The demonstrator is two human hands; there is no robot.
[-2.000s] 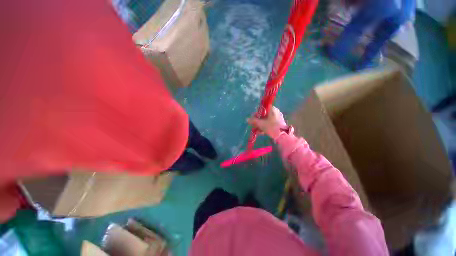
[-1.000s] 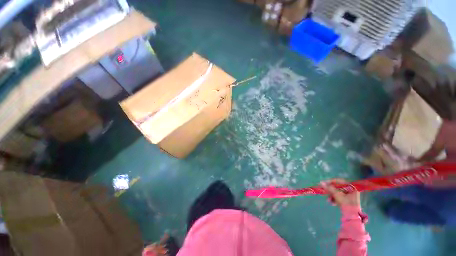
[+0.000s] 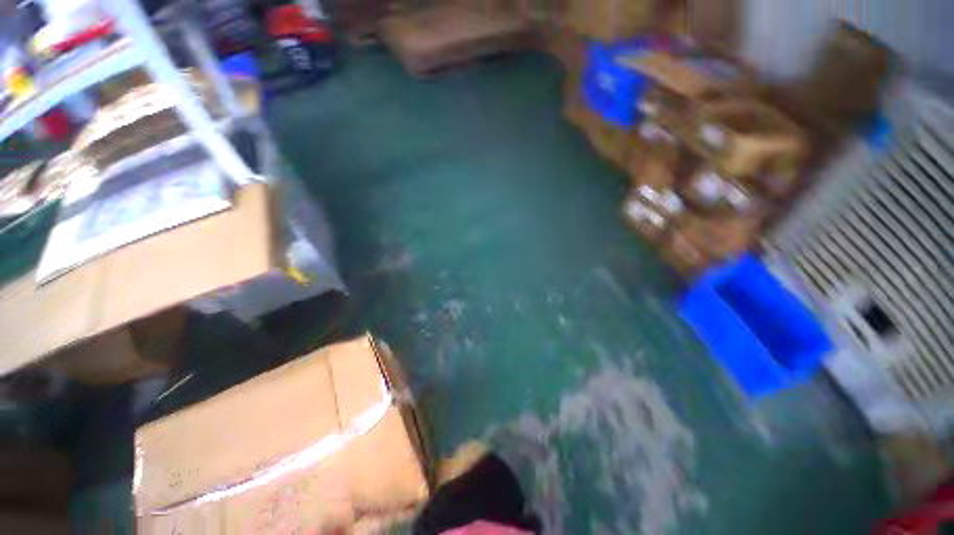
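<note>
Neither my left hand nor my right hand is in the picture. A blurred red piece (image 3: 923, 517), which looks like part of the mop handle, is cut off at the bottom right corner. A closed brown carton (image 3: 277, 444) with a shiny tape strip stands nearest in front of me at the lower left. My dark shoe and a bit of pink clothing show at the bottom edge. The green floor (image 3: 492, 230) has whitish worn or wet patches ahead of my shoe.
A blue bin (image 3: 755, 326) stands right of the path beside a grey slatted unit (image 3: 889, 261). Brown cartons (image 3: 722, 167) are piled behind it. A cardboard-topped workbench (image 3: 178, 261) is at the left. A brown stack (image 3: 455, 33) lies at the far end.
The view has moved forward along the floor. The taped carton and blue bin are nearer. My right hand, earlier on the red handle, has left the picture, and most of the handle too.
</note>
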